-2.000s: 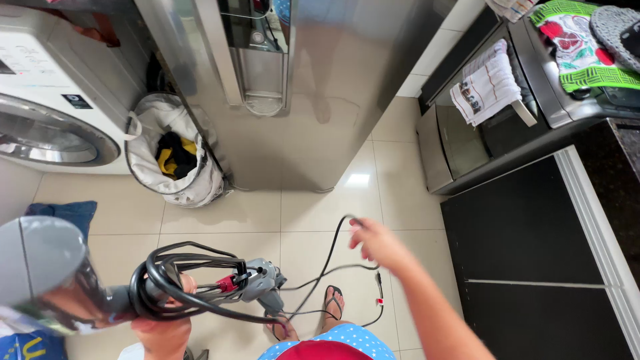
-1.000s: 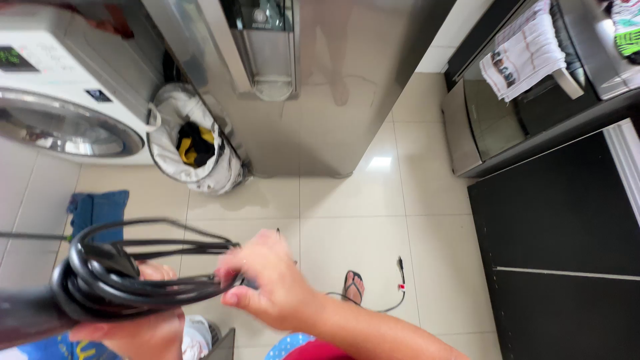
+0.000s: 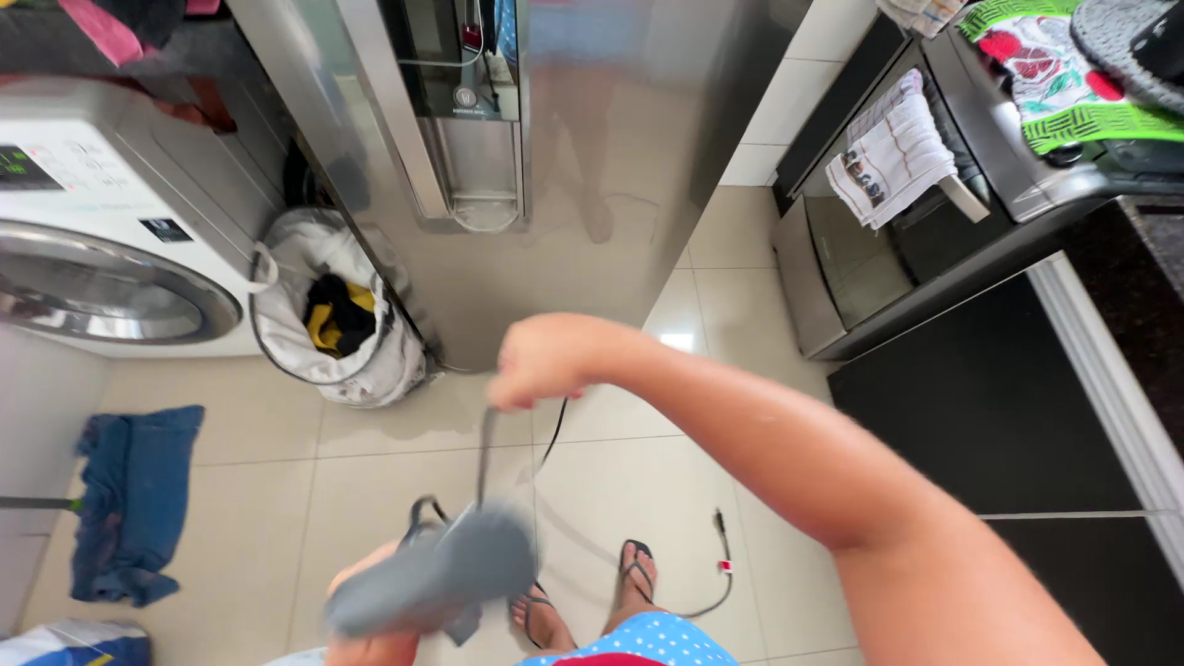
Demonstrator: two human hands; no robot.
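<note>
My left hand is wrapped around a blurred grey handheld appliance, which looks like a hair dryer, at the bottom centre-left. Part of a looped black cord shows behind it. Above and to the right, my right hand grips the cord, with a taut stretch running down to the appliance. Another stretch of cord hangs below my right hand. The plug end of the cord, with a red and white tag, lies on the tiled floor right of my sandalled feet.
A steel refrigerator stands ahead. Left of it are a mesh laundry basket with clothes and a white washing machine. A blue cloth lies on the floor at left. An oven and black cabinets line the right.
One second ago both hands were at the thick cord coil; now my right hand is farther forward with a stretch of cord, and the appliance has turned in my left hand.
</note>
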